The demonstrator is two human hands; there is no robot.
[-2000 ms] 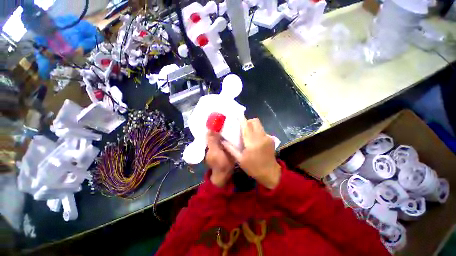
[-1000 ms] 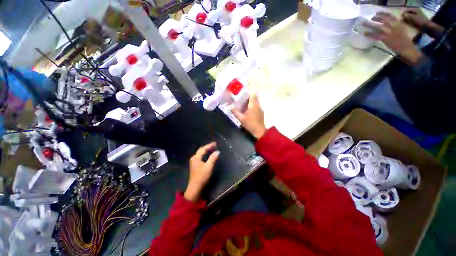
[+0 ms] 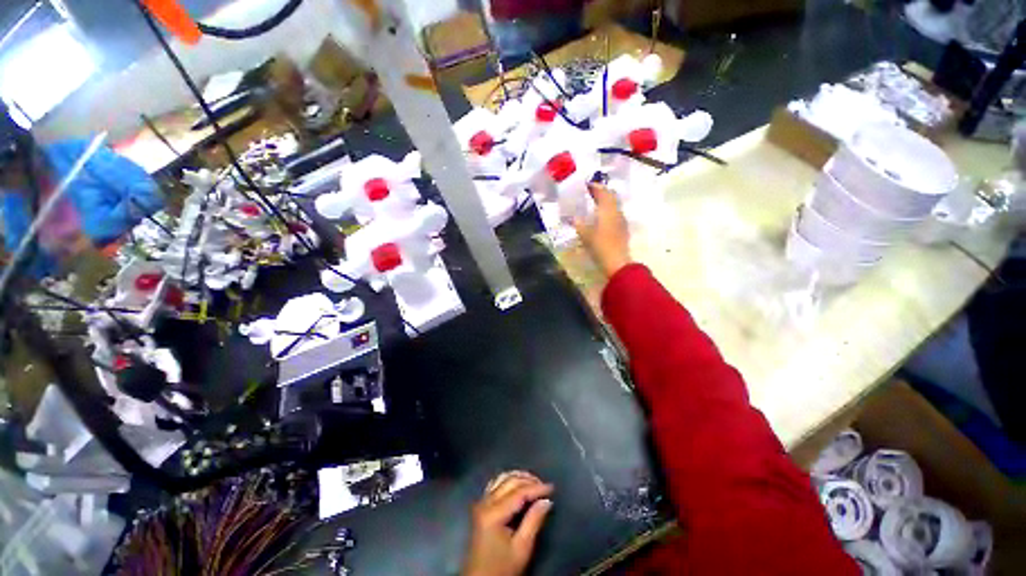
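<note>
A white lobed unit with a red centre [image 3: 561, 168] stands upright at the near side of a group of similar units, where the black mat meets the pale board. My right hand [image 3: 605, 225] is stretched out to it, with fingers and thumb at its right and lower side; the exact contact is partly hidden. My left hand [image 3: 510, 520] is low over the black mat at the bottom edge of the picture, loosely curled, with nothing in it; its wrist is cut off.
A screw feeder [image 3: 332, 377] stands left of centre behind a dark blurred shape. A white upright post [image 3: 467, 191] rises from the mat. Two red-centred units [image 3: 387, 258] stand left of it. Stacked white rings [image 3: 866, 203] are right, a wire bundle [image 3: 214, 534] lower left, a carton of ring parts [image 3: 889, 478] lower right.
My right hand has carried the lobed unit from the near edge of the mat away to the group at the back. My left hand has let go of it and stays low. The view has shifted.
</note>
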